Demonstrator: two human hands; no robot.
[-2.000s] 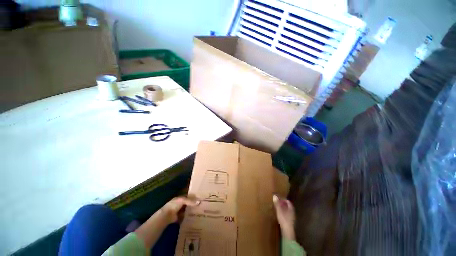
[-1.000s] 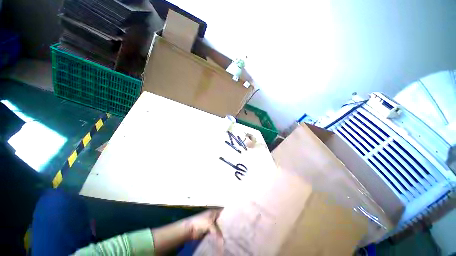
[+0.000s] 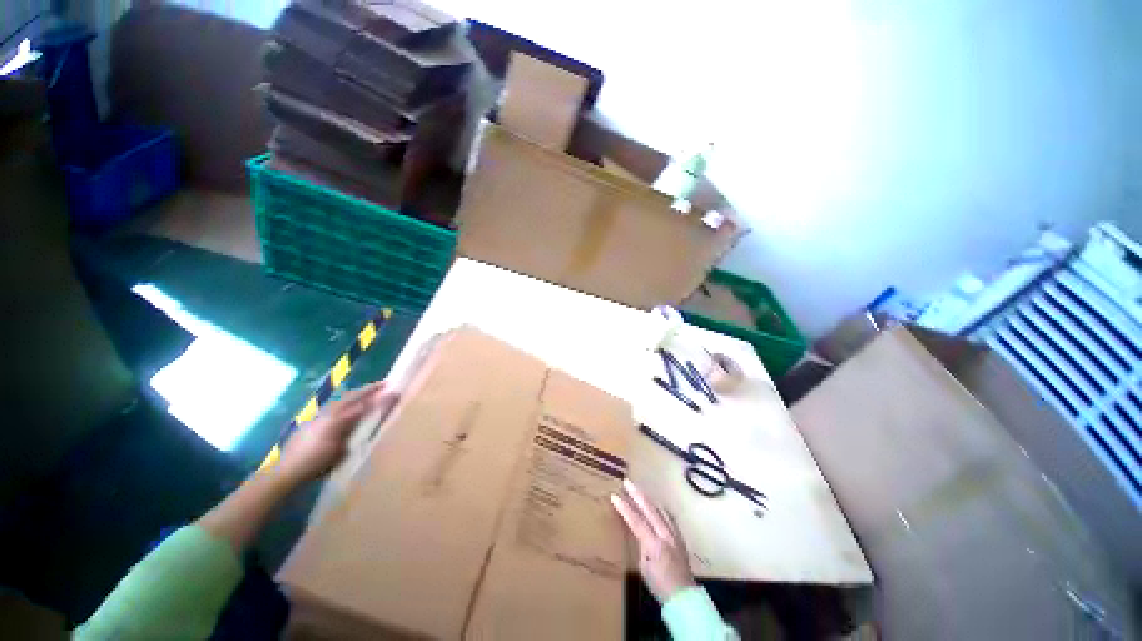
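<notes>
A stack of flattened brown cartons [image 3: 501, 470] lies in front of me, its far part over the near side of the white table. The top carton shows dark printed bands and small text on its right part. My left hand [image 3: 336, 432] is at the stack's left edge, fingers on the edge. My right hand [image 3: 654, 532] lies against the right edge, fingers extended. Black scissors [image 3: 708, 470] lie on the table with several dark marker pens [image 3: 684, 378], a tan tape roll [image 3: 723, 371] and a white roll [image 3: 668, 326].
A large open carton [image 3: 933, 488] stands right of the white table [image 3: 820, 538]. Behind the table are another large carton [image 3: 576, 225] and a green crate [image 3: 351, 238] holding flat cartons. A blue bin [image 3: 132, 175] stands far left. Yellow-black tape [image 3: 328, 386] crosses the floor.
The view has swung left. The carton, earlier upright before me at the table's edge, now shows as a stack partly over the table. Both hands are at its sides; the right was out of view one second ago.
</notes>
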